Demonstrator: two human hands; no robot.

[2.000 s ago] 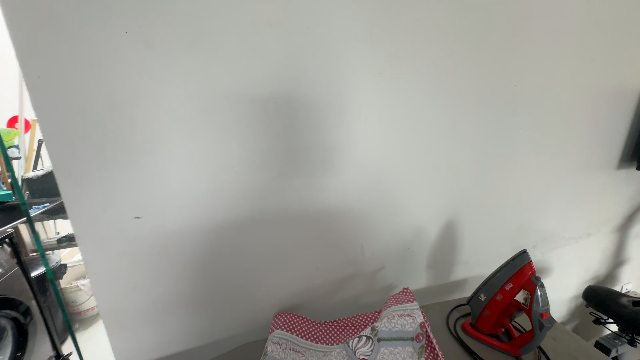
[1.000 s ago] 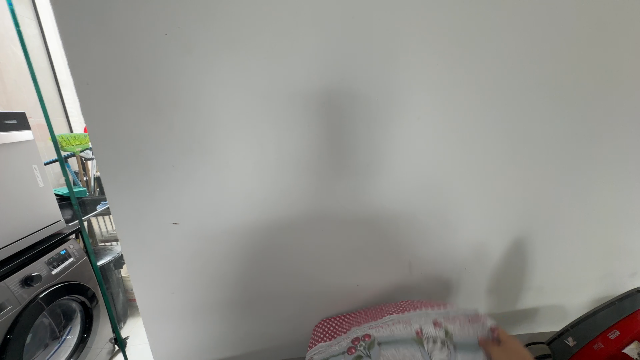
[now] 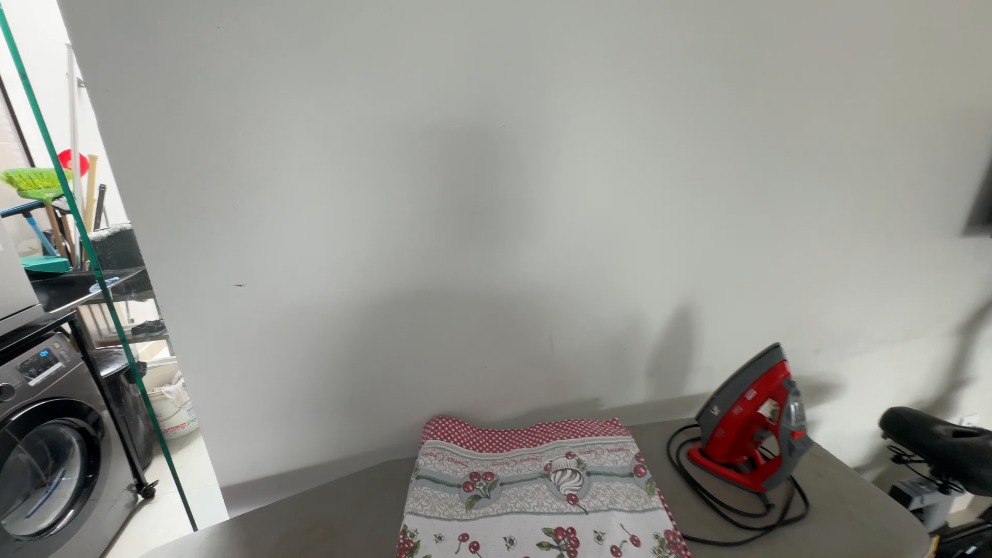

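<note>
Neither of my hands shows in the head view. At the bottom middle, a cloth with a cherry print and a red dotted border (image 3: 535, 473) lies on a grey surface (image 3: 287, 515); its near part is cut off by the frame. To its right, a red and grey clothes iron (image 3: 752, 426) stands upright on its heel, soleplate facing up and to the left. The iron's black cord (image 3: 717, 515) lies looped around its base.
A pale wall (image 3: 496, 217) rises behind the surface. Beyond a green glass edge (image 3: 116, 318) at left are a front-loading washing machine (image 3: 46, 457), a green broom (image 3: 35, 182) and a bucket (image 3: 172, 403). A black bicycle-type saddle (image 3: 942, 442) is at right.
A hand seen at the cloth's right side one second ago is out of view. The cloth's border and printed front now lie spread more evenly. The view has shifted, showing the whole iron again.
</note>
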